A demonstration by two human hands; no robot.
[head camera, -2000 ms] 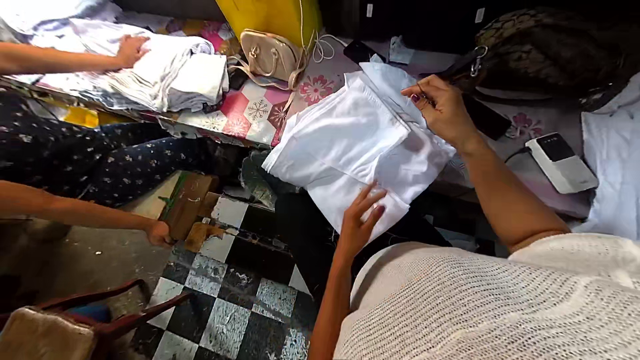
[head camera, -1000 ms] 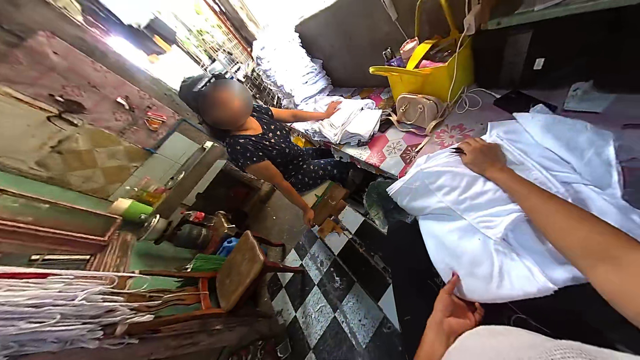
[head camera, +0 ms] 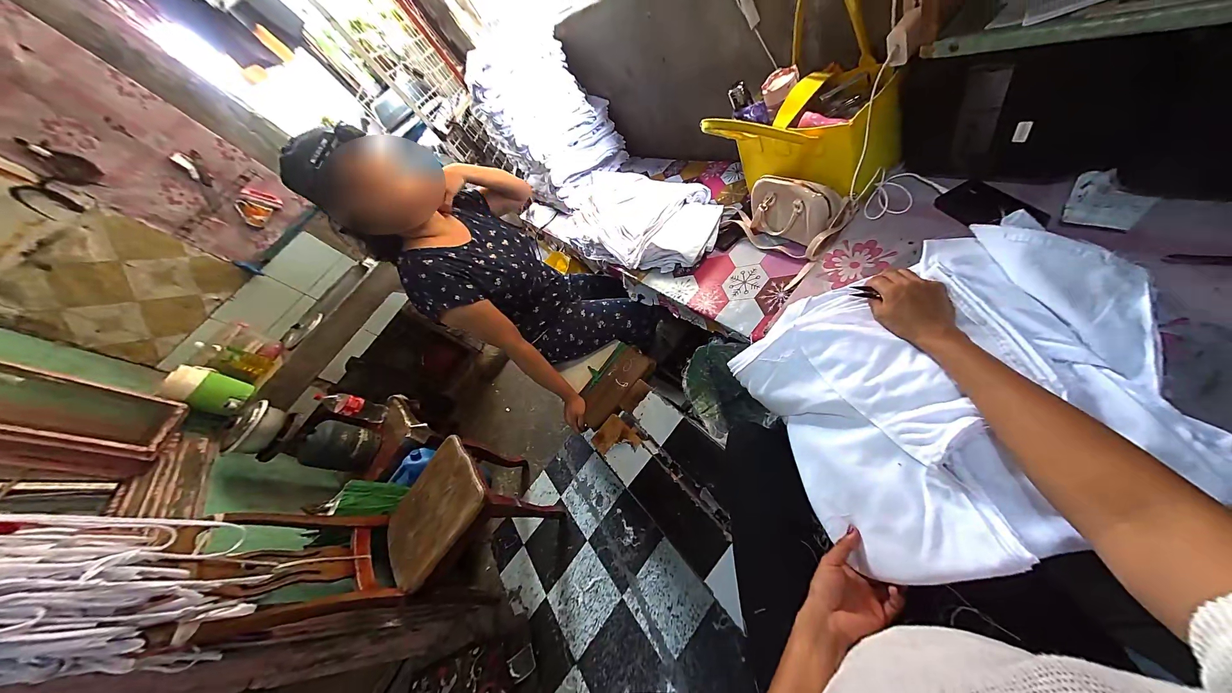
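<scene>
A white cloth garment (head camera: 895, 423) lies spread over my lap and the edge of the patterned table. My left hand (head camera: 847, 597) is at its lower edge, with the thumb over the hem and the fingers beneath. My right hand (head camera: 910, 306) rests on the upper part of the garment, holding a small dark tool (head camera: 866, 293) whose kind I cannot tell. Beyond the garment, a folded pile of white cloth (head camera: 650, 221) lies on the table, beside a taller white stack (head camera: 544, 96).
A seated person (head camera: 491, 260) is at the far side of the table. A yellow bag (head camera: 818, 144), a beige handbag (head camera: 791, 208) and a dark phone (head camera: 989, 204) sit on the table. A wooden chair (head camera: 438, 515) stands on the checkered floor (head camera: 616, 539).
The view has swung widely to the left. The garment, bunched up two seconds ago, is now spread out. The other person's hand has left the folded pile and is raised near the neck.
</scene>
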